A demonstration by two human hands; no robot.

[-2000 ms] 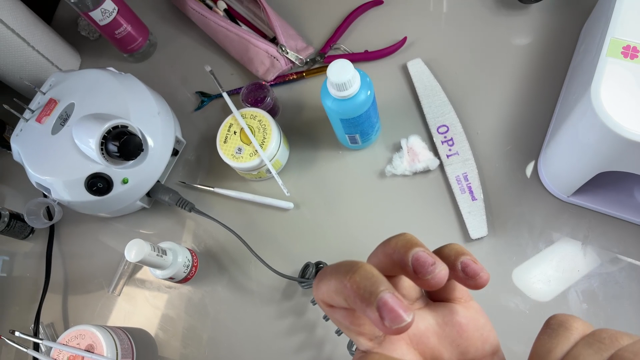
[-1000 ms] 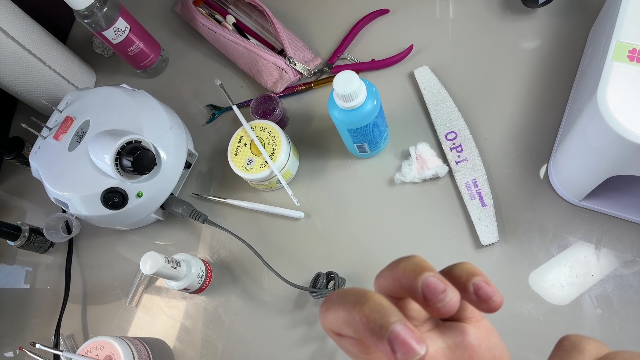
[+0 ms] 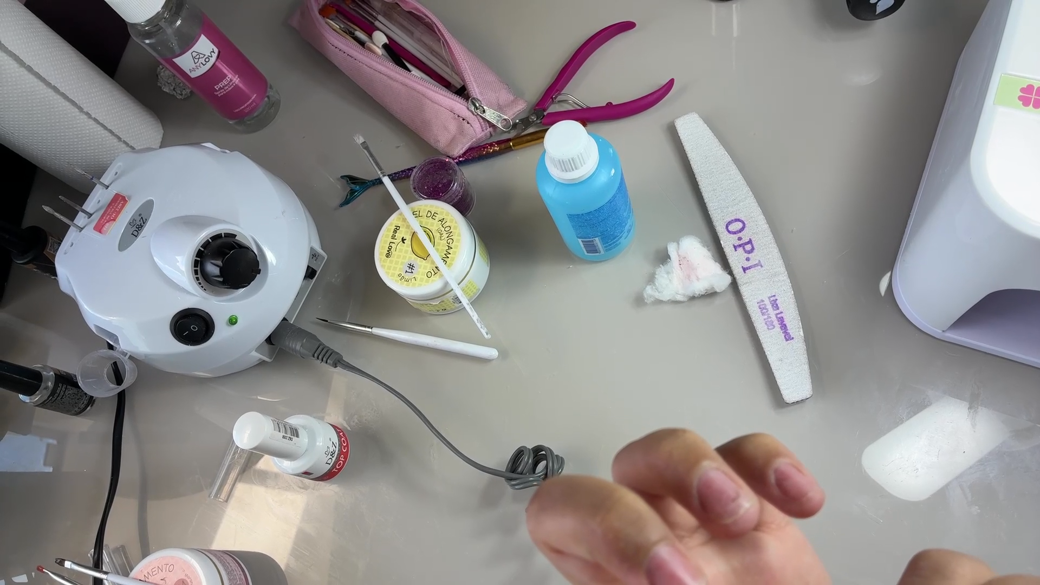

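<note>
My left hand (image 3: 682,512) is at the lower middle, palm up with fingers bent and parted, the nails showing; nothing is seen in it. Only a small part of my right hand (image 3: 946,569) shows at the bottom edge, to the right; what it holds is hidden. A coiled grey cord (image 3: 534,467) lies just beyond my left fingertips. Farther back are a white nail file (image 3: 747,260), a cotton wad (image 3: 687,270) and a blue bottle with a white cap (image 3: 585,191). A thin brush (image 3: 422,236) lies across a yellow-lidded gel jar (image 3: 431,260), another brush (image 3: 414,337) below it.
A white nail drill machine (image 3: 187,260) stands left, a top coat bottle (image 3: 296,445) in front. Behind are a pink brush pouch (image 3: 406,73), magenta-handled nippers (image 3: 601,106) and a clear bottle with a pink label (image 3: 215,69). A white nail lamp (image 3: 975,187) borders the right.
My right hand has moved down, mostly out of view. My left hand sits lower in view, its fingers still bent. The objects on the table have shifted slightly with the view.
</note>
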